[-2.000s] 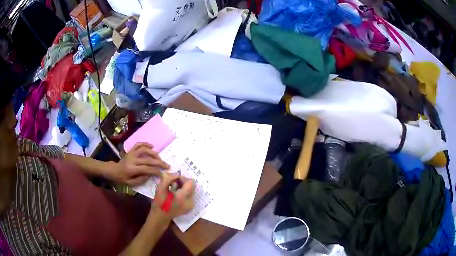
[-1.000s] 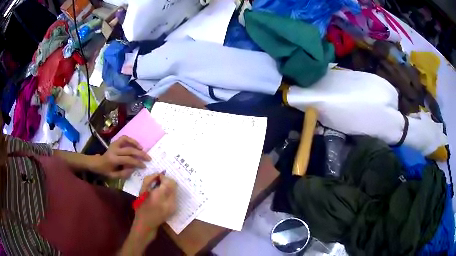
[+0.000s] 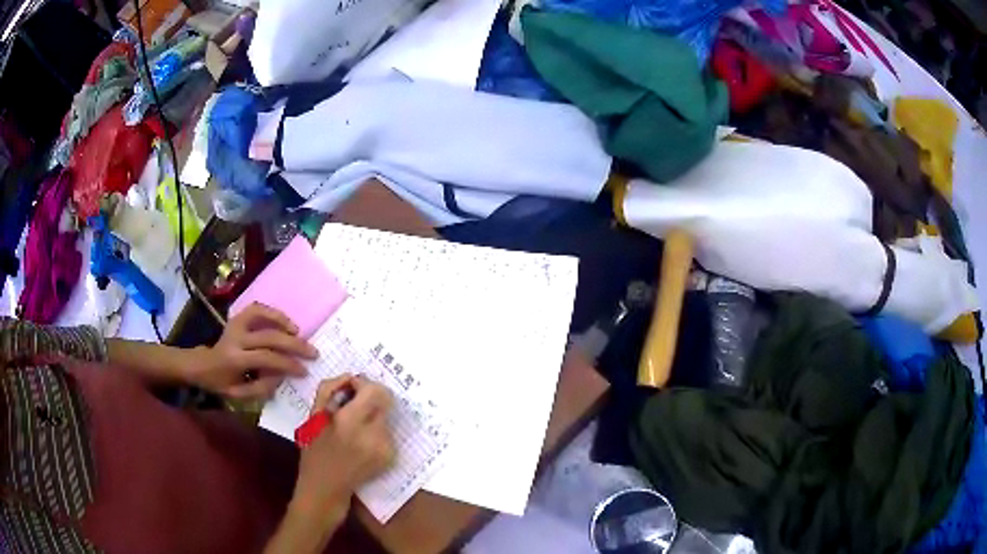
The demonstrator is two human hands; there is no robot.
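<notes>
Neither of my hands is in the picture. Another person at the left writes with a short red pen (image 3: 314,426) on a pale printed form (image 3: 403,438). The person's other hand (image 3: 257,352) rests on the form's left edge. A pink leaf (image 3: 290,288) is folded up at the form's top left. The form lies on a large white paper sheet (image 3: 487,325), which lies on a flat brown board (image 3: 570,403).
A tan wooden rod (image 3: 666,308) and a dark green cloth heap (image 3: 823,433) lie right of the papers. A round shiny-rimmed object (image 3: 634,524) is at the bottom edge. Pale fabric rolls (image 3: 455,141) lie behind. A blue tool-like object (image 3: 128,271) is at the left.
The papers and the other person's hands have shifted left in the view. The writing hand has moved relative to the form, and the pen's angle differs.
</notes>
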